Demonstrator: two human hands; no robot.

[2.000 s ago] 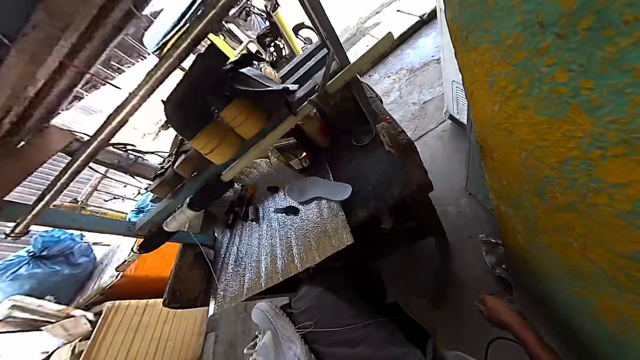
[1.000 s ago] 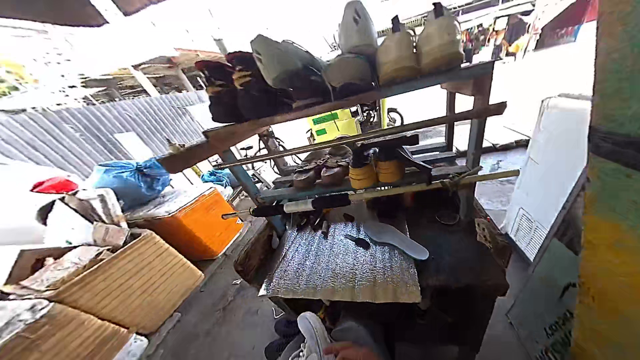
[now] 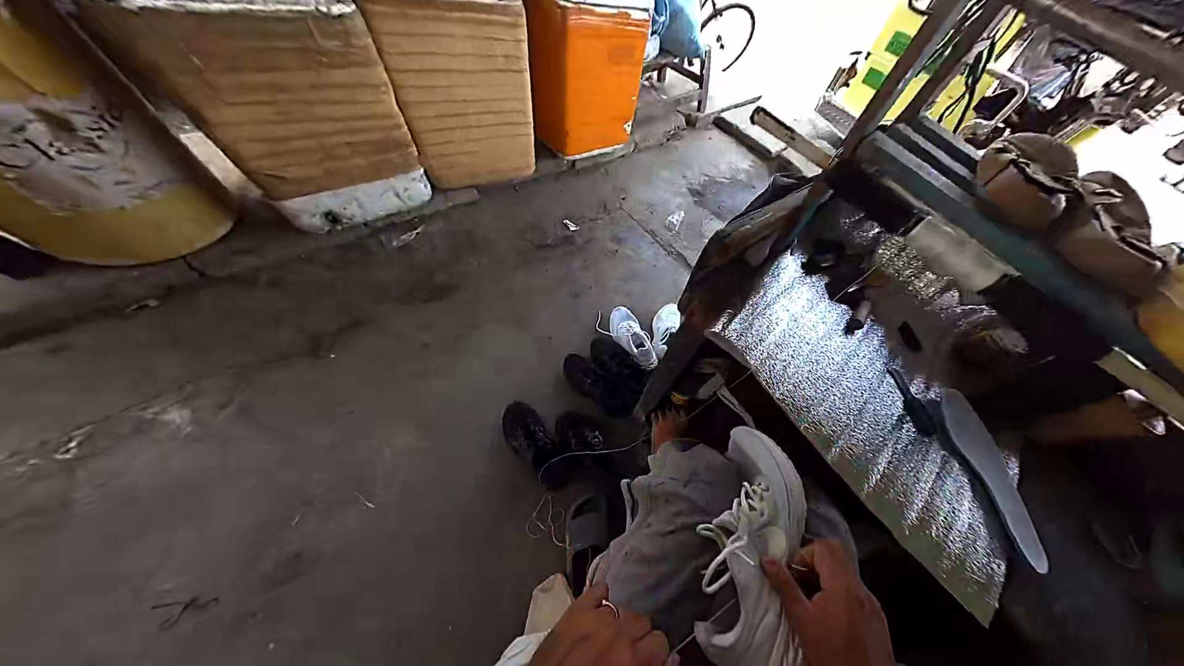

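A light grey lace-up shoe point(image 3: 777, 490) lies tilted on the person's lap, over grey trousers point(image 3: 680, 532). My right hand point(image 3: 832, 597) grips its side near the opening, thumb on the upper. My left hand point(image 3: 606, 634), with a ring on one finger, is curled left of the shoe's heel end. A thin pale thread point(image 3: 686, 640) runs between its fingers and the shoe; the fingertips are partly cut off by the frame's lower edge. On the bench to the right, a grey insole point(image 3: 990, 472) and a dark-handled tool point(image 3: 914, 402) rest on silvery foil sheeting point(image 3: 823, 370).
Black shoes point(image 3: 529, 435) and white sneakers point(image 3: 634, 335) stand on the concrete floor point(image 3: 277, 416) left of the bench. Loose thread trails near a sandal point(image 3: 587, 527). Cardboard-covered boxes point(image 3: 453, 92) and an orange box point(image 3: 590, 79) line the back. More shoes point(image 3: 1027, 176) sit on the rack.
The view has swung down and left. Two seconds ago a hand was low at the right, away from the shoe; now both hands are at the shoe.
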